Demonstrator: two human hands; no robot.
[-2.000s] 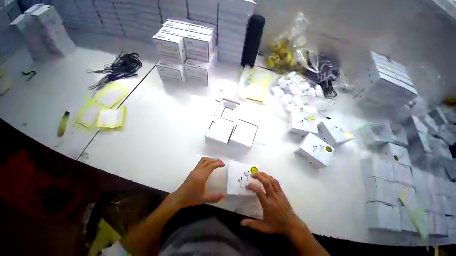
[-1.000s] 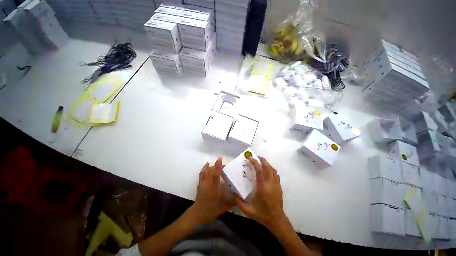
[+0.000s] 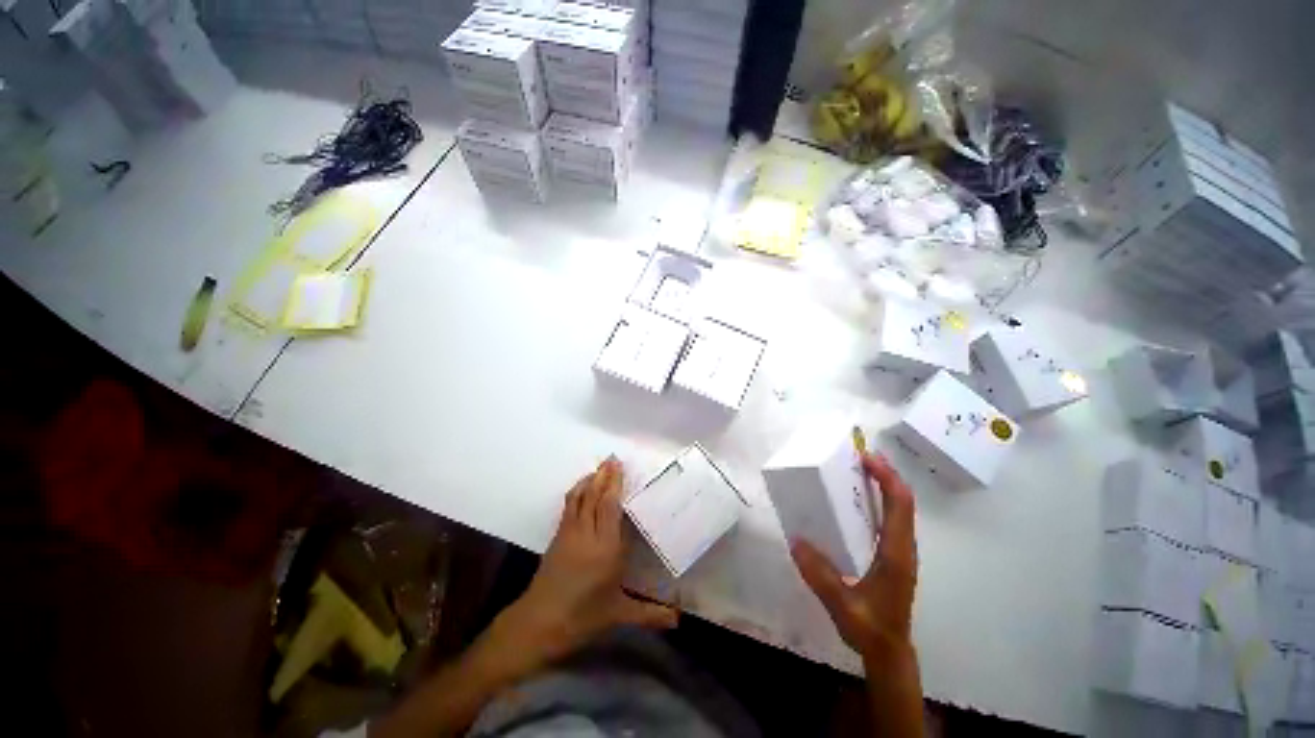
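My left hand (image 3: 589,541) is at the left side of a small white box base (image 3: 685,508), fingers along its edge and thumb near its lower corner. The base's top shows a plain white face inside thin walls. My right hand (image 3: 870,570) grips a white box lid (image 3: 819,498) with a yellow round seal, tilted, just right of the base and apart from it. Beyond them stand two open white boxes (image 3: 718,363) (image 3: 642,350) with flat inserts showing, and an open box with a recess (image 3: 671,283).
Closed white boxes (image 3: 956,428) lie to the right, with more boxes (image 3: 1154,577) at the far right. Behind are stacked boxes (image 3: 541,94), white pieces in clear plastic (image 3: 909,216), yellow-edged sheets (image 3: 772,216), a black upright object (image 3: 764,65) and black cables (image 3: 356,152).
The box held between both hands is now separated into lid and base. My right hand has moved right with the lid; my left hand stays by the base.
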